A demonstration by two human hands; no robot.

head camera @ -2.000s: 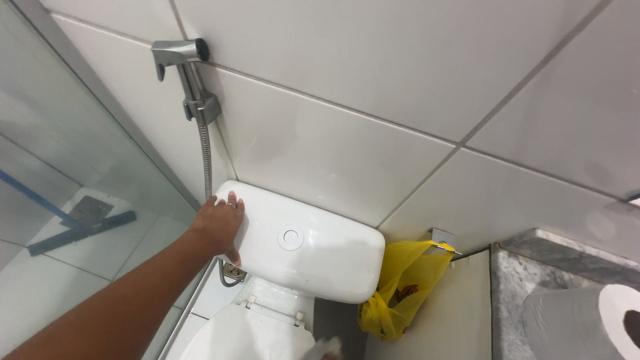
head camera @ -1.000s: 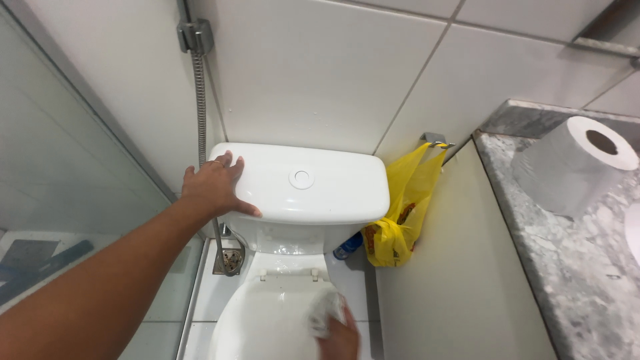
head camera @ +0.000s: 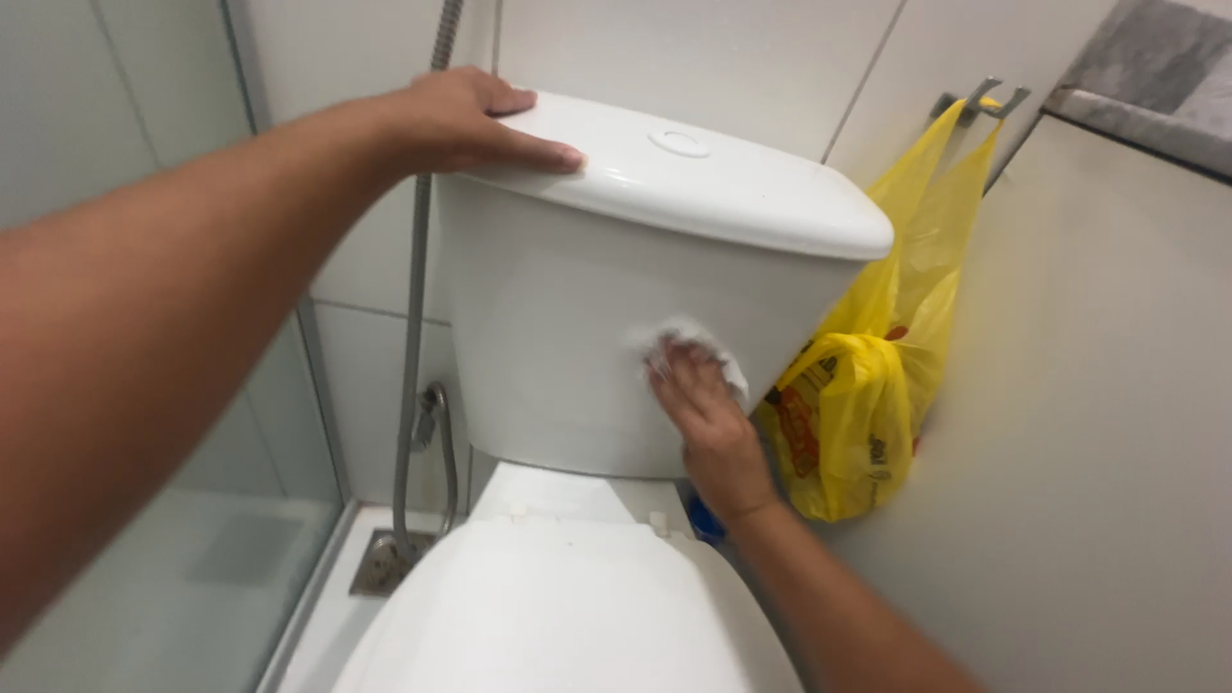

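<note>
My left hand (head camera: 481,125) rests on the left end of the white toilet tank lid (head camera: 760,197), thumb and fingers apart, holding nothing. A round flush button (head camera: 680,143) sits in the lid to its right. Against the front of the tank (head camera: 568,308), my right hand (head camera: 707,414) presses a white wad of paper or cloth (head camera: 727,356), blurred and partly hidden under the fingers. Below both hands is the closed toilet lid (head camera: 577,606).
A yellow plastic bag (head camera: 857,423) hangs from a metal wall hook (head camera: 996,99) at right, beside a pale panel and marble counter (head camera: 1136,115). At left are a metal hose (head camera: 416,289), a floor drain (head camera: 380,563) and a glass partition (head camera: 192,385). Something blue (head camera: 705,520) is behind the toilet.
My right hand has moved up with the white wad from over the toilet lid to the tank's front. My left hand stays on the tank lid. The view has moved lower and closer.
</note>
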